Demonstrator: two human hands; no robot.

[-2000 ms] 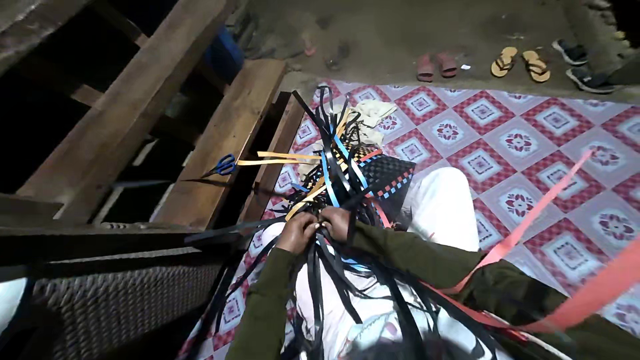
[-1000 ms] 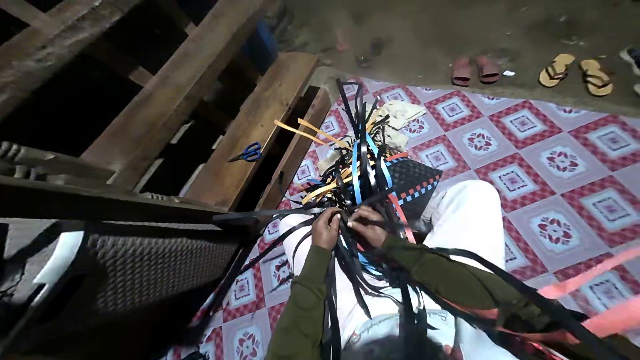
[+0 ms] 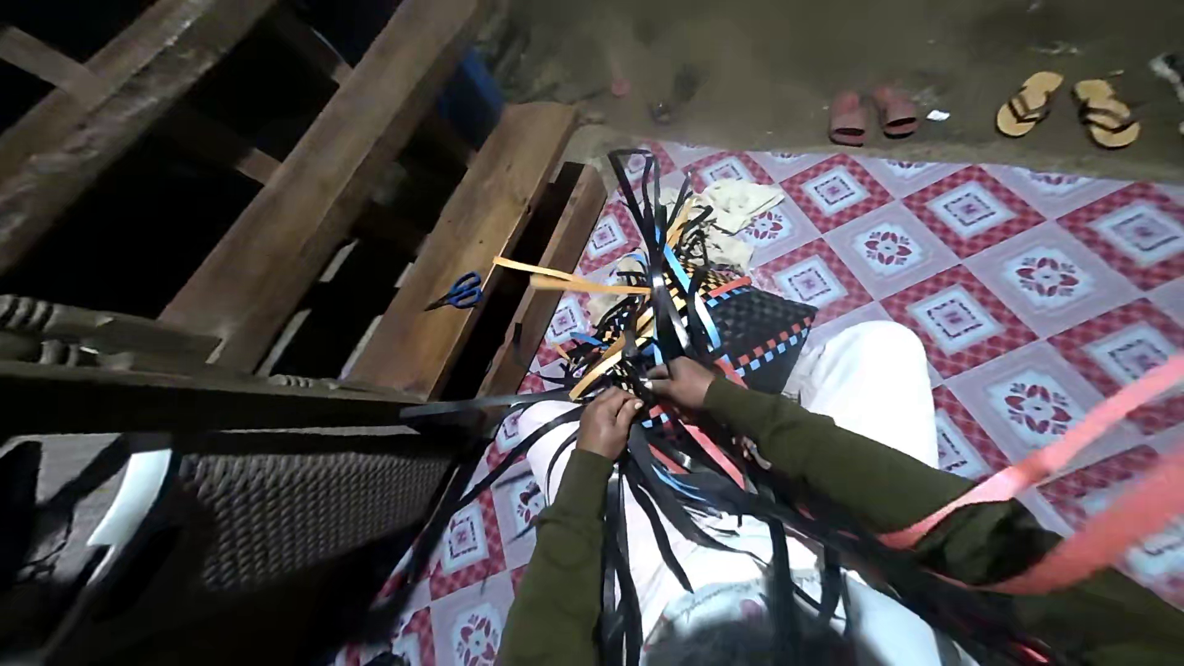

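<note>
My left hand (image 3: 608,423) and my right hand (image 3: 682,383) are close together over my lap, fingers closed on strips at the near edge of a piece of weaving. Long black plastic strips (image 3: 659,277) stand up past my hands, and more hang over my white-clad legs. Yellow strips (image 3: 573,282) stick out to the left, with blue and red ones among the black. A woven black panel with a red and blue checked band (image 3: 763,328) lies right of my hands. Which strip each hand grips is too small to tell.
Blue-handled scissors (image 3: 464,292) lie on a wooden plank (image 3: 499,203) at the left, beside wooden beams. A patterned red and white floor sheet (image 3: 888,248) spreads under me. Pale cloth (image 3: 740,205) lies behind the weaving. Red sandals (image 3: 872,115) and yellow flip-flops (image 3: 1029,104) stand beyond. Red strips (image 3: 1027,476) cross at right.
The view has shifted, mostly between the two earlier frames. Both hands remain at the weaving, with small changes in finger position. The yellow strips at the left lie at a different angle.
</note>
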